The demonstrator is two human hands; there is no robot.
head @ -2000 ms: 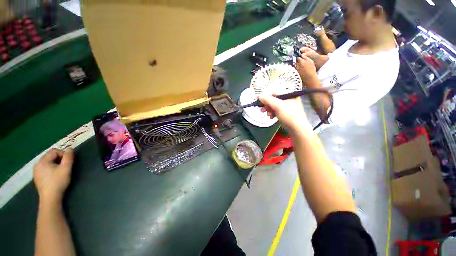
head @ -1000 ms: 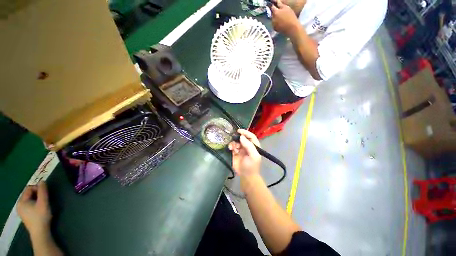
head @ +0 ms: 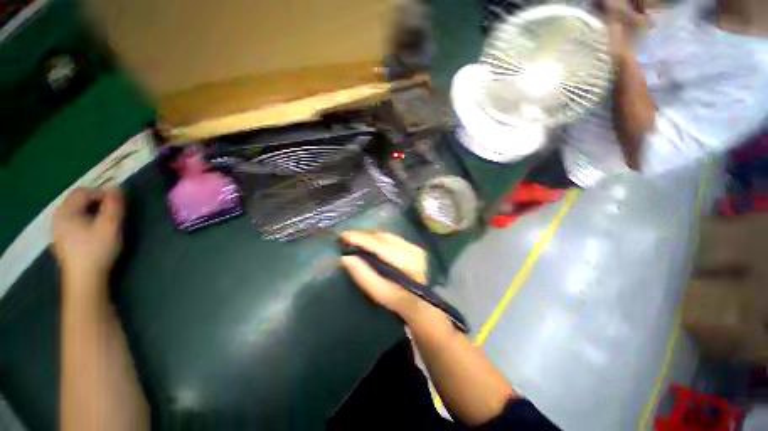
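My right hand (head: 389, 271) holds the black soldering iron (head: 408, 284) like a pen, over the dark green mat in front of the fan grille. The iron's tip is blurred and points left. My left hand (head: 88, 227) rests at the bench's left edge with curled fingers. Whether it holds anything is not clear. The round tip cleaner tin (head: 446, 204) stands beyond my right hand, with greyish contents. The fume extractor grille (head: 305, 158) and a speckled metal strip (head: 316, 218) lie ahead. The frame is blurred by motion.
A phone (head: 202, 194) with a pink picture leans left of the grille. A brown cardboard flap (head: 253, 63) stands behind it. A white desk fan (head: 547, 71) is at the far right, near a person in white. The green conveyor (head: 109, 101) carries a dark unit. A red stool is beyond the bench edge.
My right hand has moved from the tin back to the left over the mat, with the iron. The view has turned left. My left hand stays at the bench's left edge.
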